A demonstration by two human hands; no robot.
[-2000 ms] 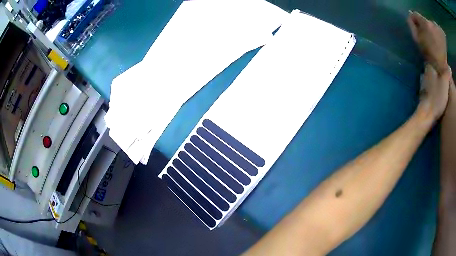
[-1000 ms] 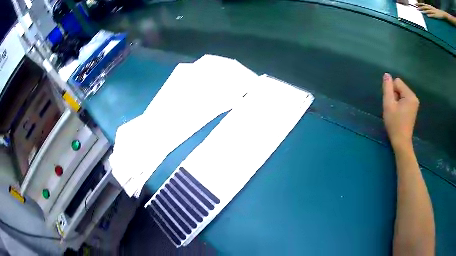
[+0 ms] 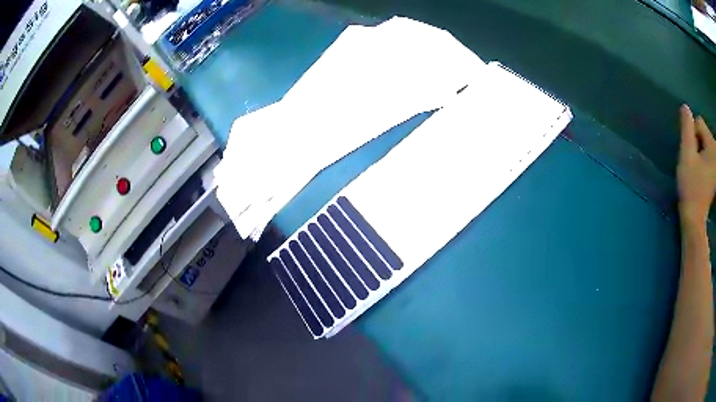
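A long white pad sheet (image 3: 463, 173) lies slanted on the teal bench. Several dark round-ended adhesive pads (image 3: 334, 251) sit in a row at its near-left end; the rest is bare white. Loose white backing paper (image 3: 337, 102) lies beside it on the left, its upper part meeting the sheet. My right hand (image 3: 697, 177) is at the right edge, partly cut off, away from the sheet. Two fingers point up and apart, and nothing shows in it. My left hand is out of the picture.
A pale machine (image 3: 133, 173) with green and red buttons stands at the left. A blue tray (image 3: 208, 23) with small parts is at the top left. The dark green conveyor belt (image 3: 612, 86) runs along the bench's far side. A blue object (image 3: 145, 389) shows at the bottom left.
The arm that crossed the lower right two seconds ago has left the picture. My right hand, closed more tightly one second ago, now has its fingers more apart. The view has shifted; the sheets look unmoved.
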